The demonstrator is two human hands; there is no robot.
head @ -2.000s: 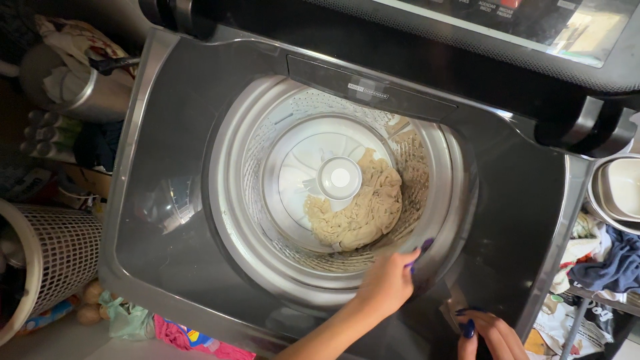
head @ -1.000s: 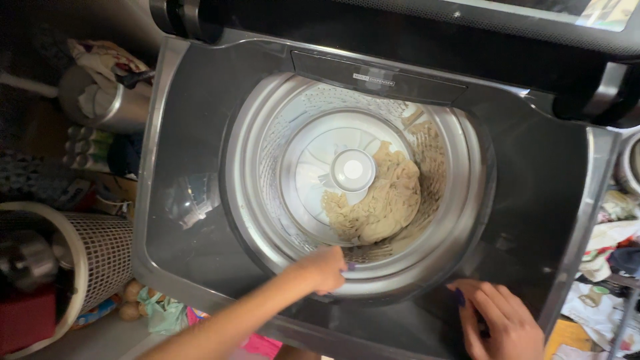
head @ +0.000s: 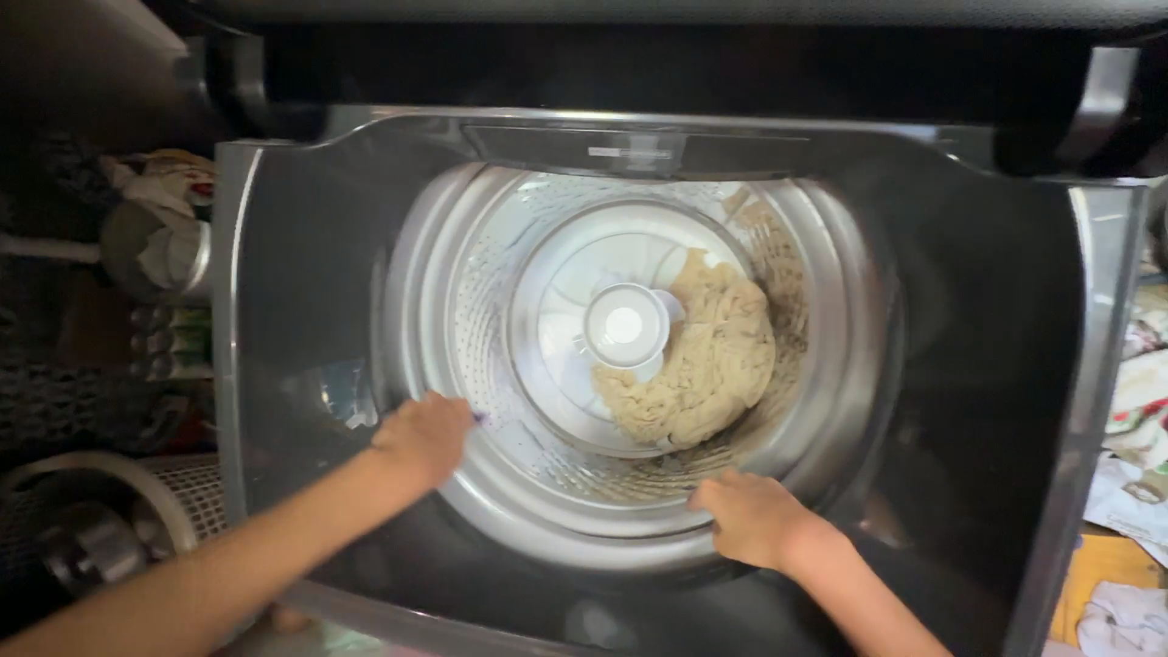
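A top-loading washing machine (head: 301, 274) stands with its lid up. In its metal drum (head: 484, 319) a wet beige cloth (head: 721, 365) lies bunched to the right of the round central agitator hub (head: 625, 325). My left hand (head: 424, 438) is at the lower left of the drum's rim, fingers curled, and blurred. My right hand (head: 748, 516) is over the lower right of the rim, fingers bent toward the drum. Neither hand touches the cloth. Whether either fingertip grips the rim cannot be told.
The raised dark lid (head: 639, 73) crosses the top. At the left are a perforated basket (head: 196, 493) holding metalware, and a metal pot (head: 151, 251) with cloth in it. Assorted cloths (head: 1131, 493) lie to the right of the machine.
My left hand has moved left along the drum's rim. My right hand has come from the machine's lower right top to the rim. The view has shifted closer.
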